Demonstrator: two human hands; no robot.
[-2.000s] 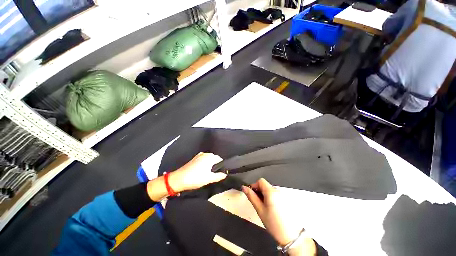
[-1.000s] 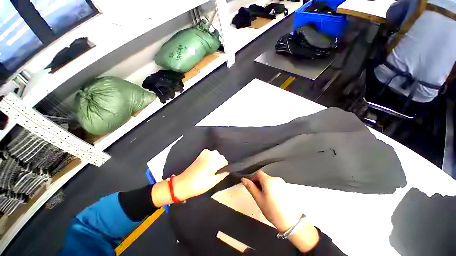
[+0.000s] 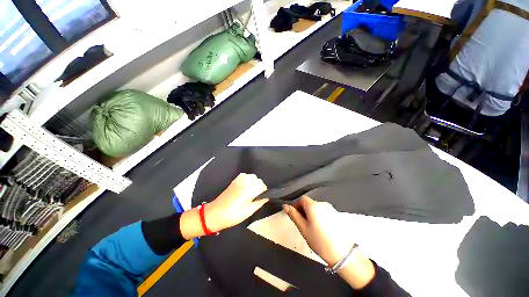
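Observation:
A dark grey garment panel (image 3: 371, 180) lies across the white table, wide at the right and gathered into folds towards my hands. My left hand (image 3: 241, 200) pinches the folded near edge of the panel between thumb and fingers. My right hand (image 3: 310, 223) is just to the right of it, fingertips closed at the same edge. Whether a small tool sits in my right fingers is hidden. A near pile of dark panels (image 3: 249, 261) lies under my wrists along the table edge, with a pale slit in it.
Another dark pile (image 3: 496, 258) lies at the right. Beyond the white table (image 3: 301, 119) are a metal counter (image 3: 342, 75), a blue crate (image 3: 371, 24) and a seated person (image 3: 493, 58). White shelves at the left hold green sacks (image 3: 130, 123). A blue crate corner (image 3: 178, 204) shows under the table's left end.
The view has shifted slightly, so the table and panel sit further right in it. Both hands stay close together at the panel's edge, with the fingertips only slightly moved.

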